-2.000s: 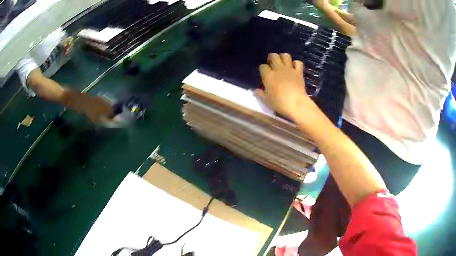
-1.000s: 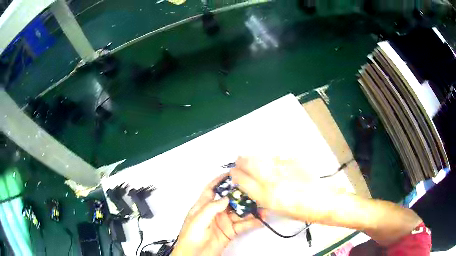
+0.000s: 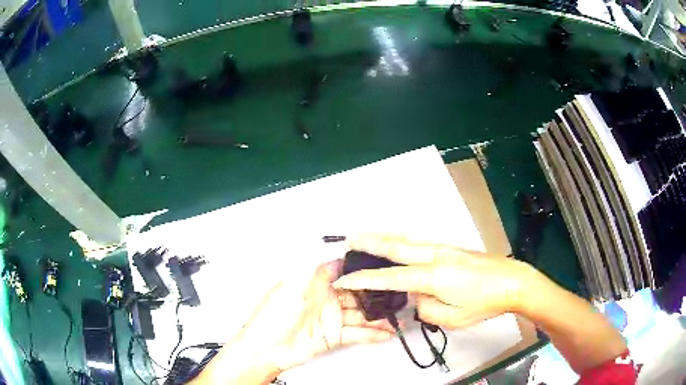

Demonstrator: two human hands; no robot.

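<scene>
A closed black adapter housing [image 3: 374,284] is held between both hands over the white board [image 3: 286,218]. My left hand [image 3: 312,316] supports it from below and the left. My right hand [image 3: 451,282] lies over it from the right, with its fingers across the top. A thin black output cord [image 3: 407,347] leaves the lower end of the housing and bends to a straight plug tip [image 3: 441,365] at its lower right. A small black piece [image 3: 333,238] lies on the board just above the hands.
Wall-plug adapter cases [image 3: 183,279] stand at the board's left. Circuit boards [image 3: 50,278] and a flat black rectangle [image 3: 98,338] lie on the green bench at left. Tan cardboard [image 3: 479,203] shows under the white board. A thick layered stack [image 3: 594,203] stands at right. A pale metal post [image 3: 53,165] is at left.
My right hand has come back from the stack to the left hand. The housing's open side with visible board parts has given way to a plain black face. The view has swung left.
</scene>
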